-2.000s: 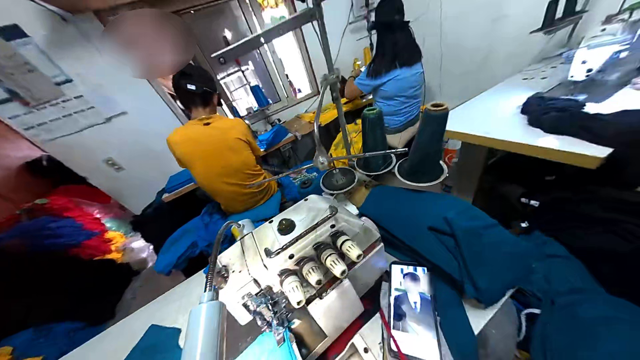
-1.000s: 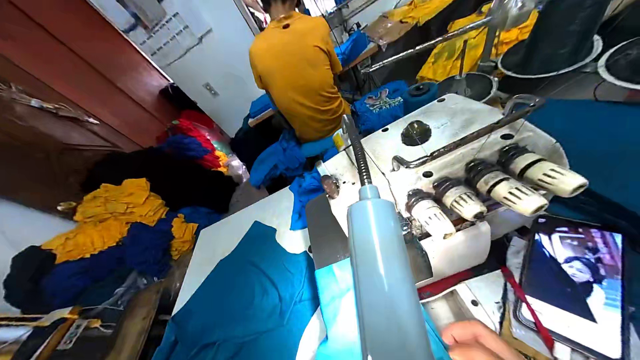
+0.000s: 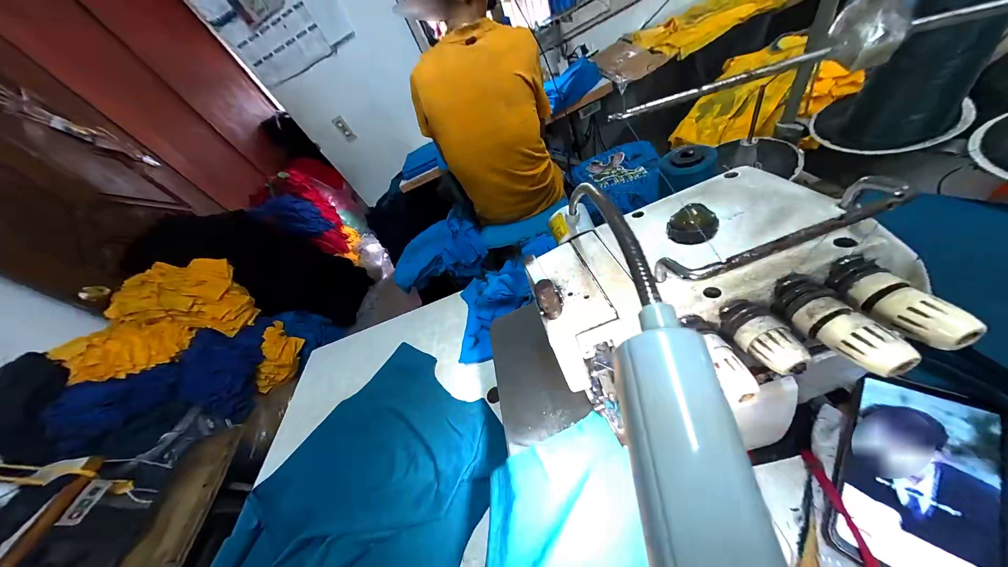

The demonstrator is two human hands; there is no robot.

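Neither of my hands shows in the head view now. An overlock sewing machine point(image 3: 756, 236) with tension dials point(image 3: 846, 323) stands on the white table point(image 3: 346, 378). Brightly lit light-blue fabric point(image 3: 551, 496) lies by its presser foot area, partly hidden behind the grey lamp point(image 3: 693, 441) on a flexible neck. Left of that, a piece of teal fabric point(image 3: 378, 465) is spread over the table. A phone point(image 3: 921, 472) with a lit screen leans at the machine's right, a red strap point(image 3: 839, 504) crossing beside it.
A person in a mustard shirt point(image 3: 488, 110) sits with their back to me beyond the machine. Piles of yellow fabric point(image 3: 181, 307) and dark blue fabric point(image 3: 157, 394) lie at the left. Thread cones point(image 3: 906, 87) and a metal thread stand point(image 3: 732, 83) are at the upper right.
The hand seen at the bottom edge by the phone one second ago is out of view. The view has swung left and closer to the machine since two seconds ago.
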